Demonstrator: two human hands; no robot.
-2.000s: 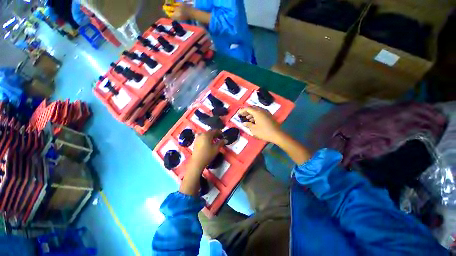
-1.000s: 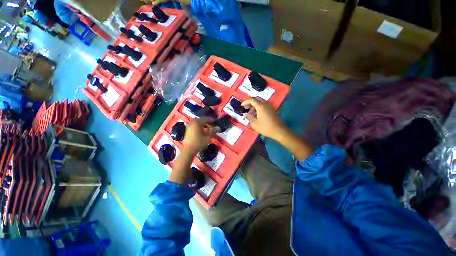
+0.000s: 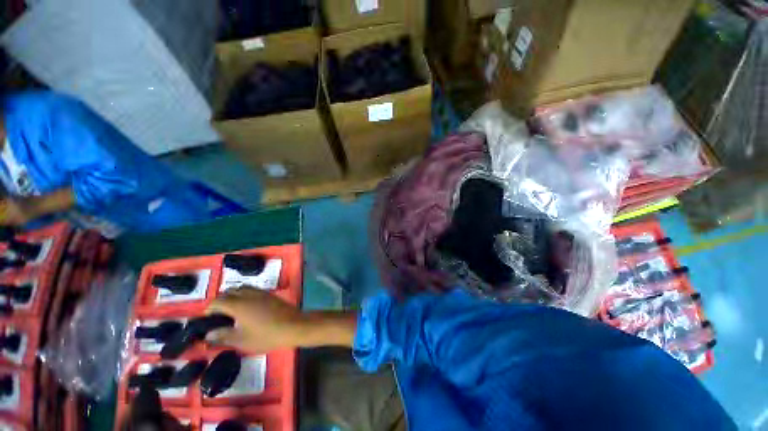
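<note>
An orange-red tray (image 3: 290, 370) lies on the green table, with black watches over white slips in its pockets. My right hand (image 3: 253, 320) reaches in from the right, fingers closed around the end of a black watch (image 3: 187, 337) in the second row. An oval black watch (image 3: 221, 373) lies tilted just below this hand, and another black watch (image 3: 245, 264) lies above it. A dark, blurred shape at the bottom left, cut off by the edge, may be part of my left hand (image 3: 146, 411); its fingers cannot be made out.
Stacked red trays (image 3: 50, 295) and crumpled clear film (image 3: 88, 341) are at left. A person in a blue smock (image 3: 109, 168) is beyond. Open cartons (image 3: 278, 147) stand ahead. A maroon bulk bag (image 3: 421, 210) is beside my right arm, with another red tray (image 3: 653, 278) further right.
The view has swung right, so the tray now sits at lower left and the bulk bag is central. My left hand has mostly dropped out of the picture. My right hand remains over the tray.
</note>
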